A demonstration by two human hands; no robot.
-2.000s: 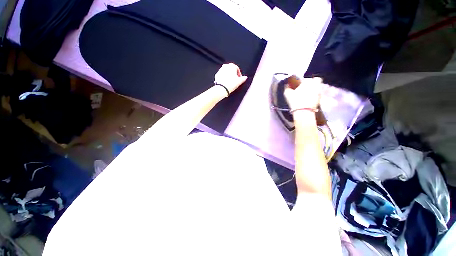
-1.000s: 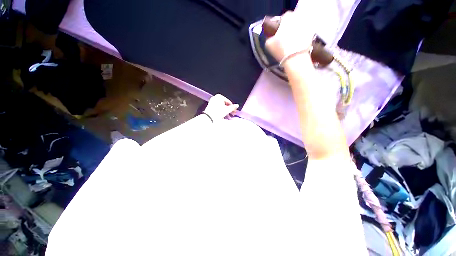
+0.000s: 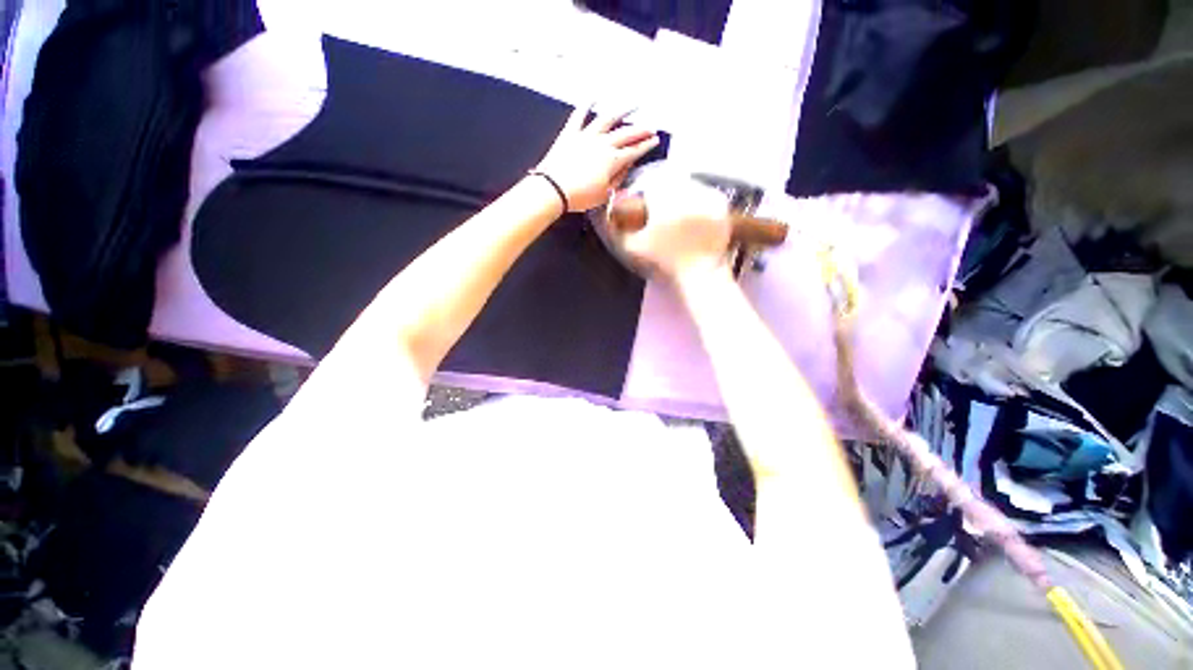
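Observation:
A flat black garment piece (image 3: 393,255), rounded at its left end and straight at its right, lies on the lilac table cover (image 3: 249,111). A raised seam (image 3: 353,181) runs lengthwise along it. My right hand (image 3: 680,225) grips the brown handle of a steam iron (image 3: 628,249), whose pointed end is on the right edge of the piece. My left hand (image 3: 595,157) lies on the piece just left of the iron, fingers spread, holding nothing.
A thick black heap (image 3: 105,144) lies at the table's left. Dark cloth (image 3: 896,98) covers the far right. The pinkish hose (image 3: 962,497) runs from the iron off the lower right, past heaped grey and blue cloth (image 3: 1073,327). Black cloth lies below left.
My right hand has taken hold of the iron and brought it left onto the piece's right edge. My left hand has moved from the near edge up beside the iron and opened.

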